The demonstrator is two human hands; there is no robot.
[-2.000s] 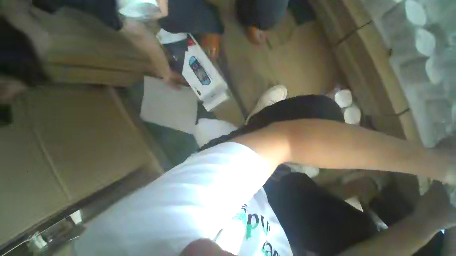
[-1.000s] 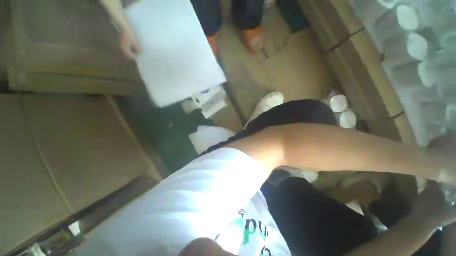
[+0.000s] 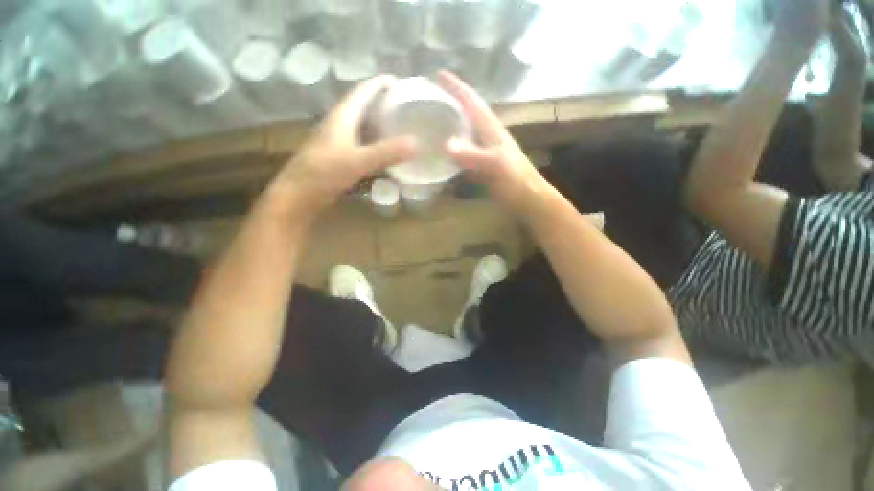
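Observation:
A white rounded-square stack (image 3: 422,120), likely cotton pads, is held up in front of me at the table's front edge, its pale end face towards me. My left hand (image 3: 350,144) grips its left side, with the thumb across the end face. My right hand (image 3: 484,144) grips its right side, with the thumb tip on the face. The picture is slightly blurred, and I cannot tell whether clear film covers the stack.
Many white packs (image 3: 257,60) crowd the table beyond my hands. Brown cardboard (image 3: 604,107) runs along the table edge. Small white pieces (image 3: 385,195) show below the stack. A person in a striped top (image 3: 834,259) sits at the right. My shoes are on the cardboard floor.
The view has swung from the floor and cartons at the side to the table in front. Both hands now show around the white stack; before, they were at the right edge of the picture.

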